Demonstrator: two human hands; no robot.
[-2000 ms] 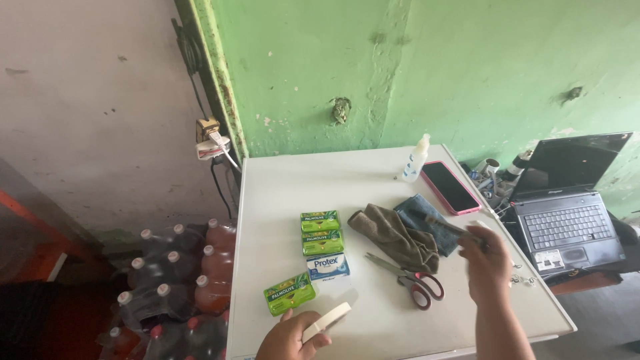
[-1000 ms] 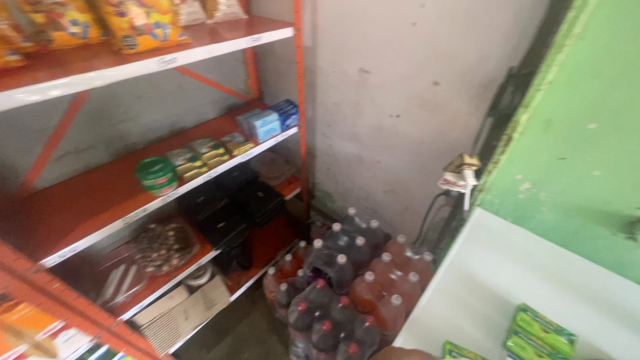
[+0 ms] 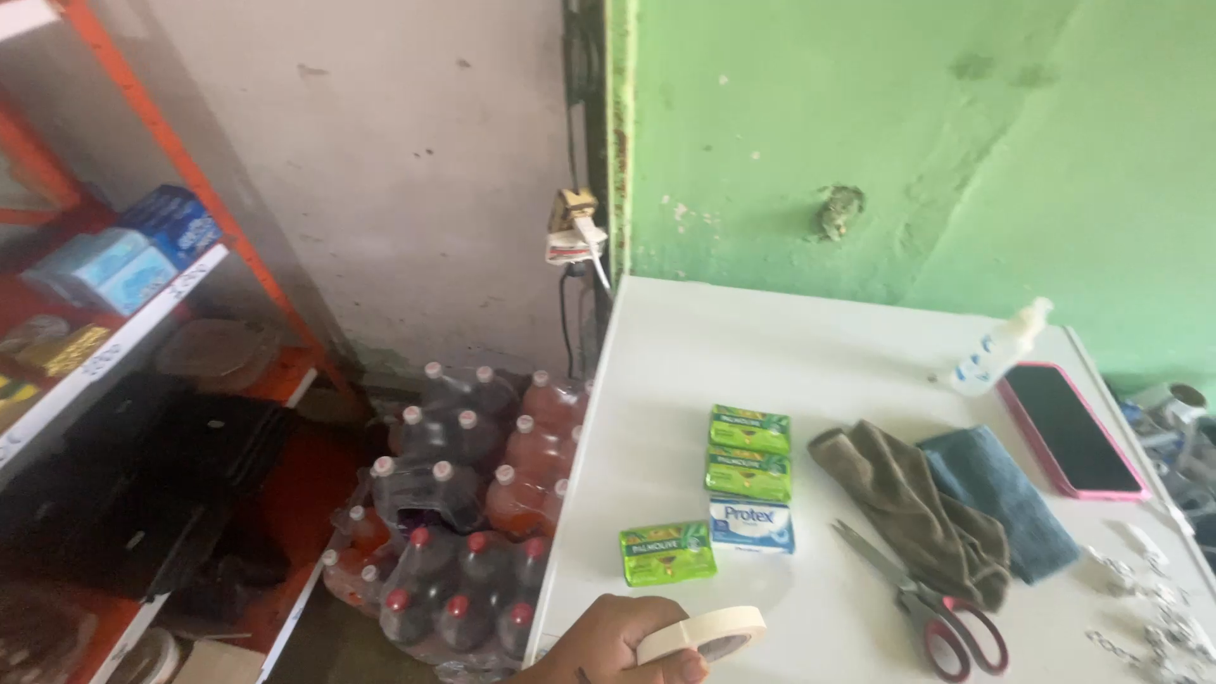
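Observation:
My left hand (image 3: 632,646) grips a roll of cream masking tape (image 3: 703,635) over the near edge of the white table (image 3: 807,332). Just beyond it lies a green Palmolive soap box (image 3: 668,554). A white and blue Protex soap box (image 3: 751,526) and two more green Palmolive boxes (image 3: 748,472) form a column to its right. Scissors (image 3: 917,598) with dark red handles lie partly open beside a crumpled brown cloth (image 3: 917,503) and a folded blue cloth (image 3: 997,499). My right hand is out of view.
At the table's back right are a white pump bottle (image 3: 997,351) and a pink-cased phone (image 3: 1076,432); a metal chain (image 3: 1159,608) lies nearer. Wrapped soda bottles (image 3: 456,570) stand left of the table, beside orange shelving (image 3: 171,133). A plugged outlet (image 3: 574,223) hangs at the wall corner.
The view swung left to the shelves, then partly back. My right hand, over the cloths two seconds ago, has left the view. The tape roll is still in my left hand.

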